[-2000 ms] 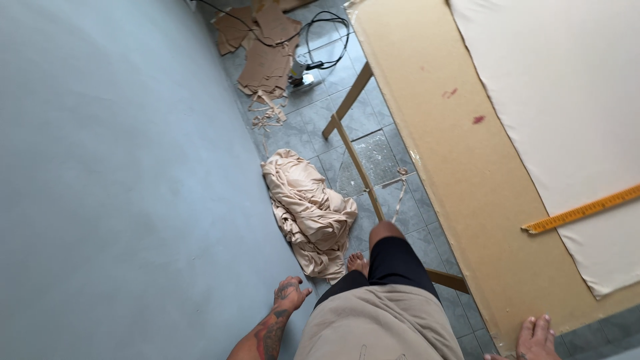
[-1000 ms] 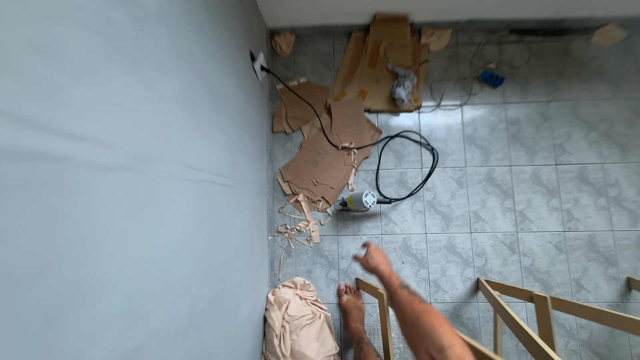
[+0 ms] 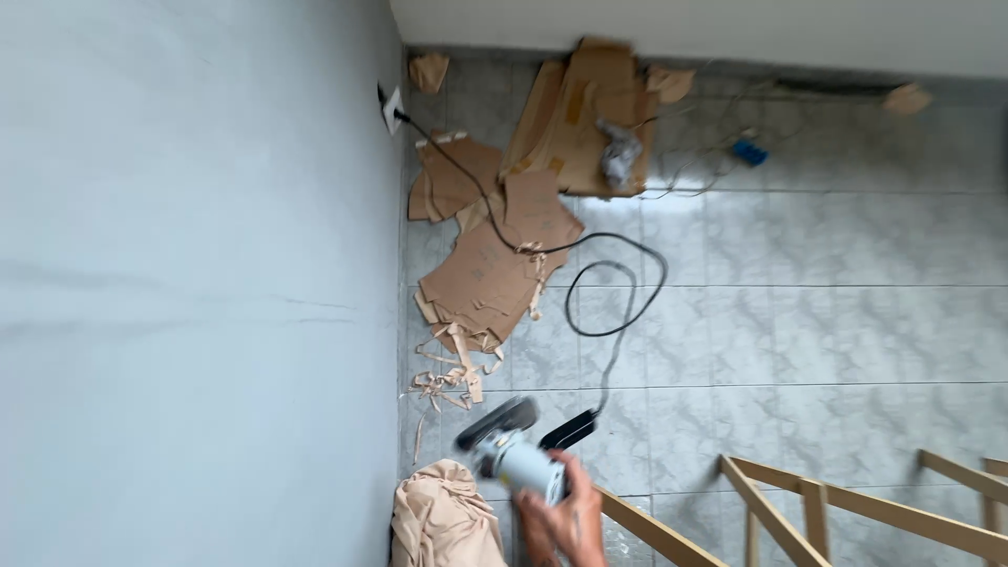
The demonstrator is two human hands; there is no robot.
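Note:
My right hand (image 3: 573,508) grips the pale grey motor body of a corded power tool (image 3: 529,466), low in the middle of the view. The tool is blurred; its dark, flat end points up and left, and its black handle (image 3: 568,430) sticks out on the right. From that handle a black cord (image 3: 618,335) loops across the tiled floor to a wall outlet (image 3: 392,110). Just left of the tool, a heap of beige fabric (image 3: 445,516) lies against the wall. My left hand cannot be made out in this view.
Brown card pattern pieces (image 3: 492,272) and fabric scraps (image 3: 457,378) lie along the blue-grey wall (image 3: 197,283). Flattened cardboard (image 3: 587,118) with crumpled material on it is farther back, near a small blue object (image 3: 750,153). Wooden frame legs (image 3: 819,504) stand at lower right.
A second ago my right hand was empty above the floor and the tool lay by the scraps. Now the hand holds it, nearer the fabric heap. The view has swung away from the table.

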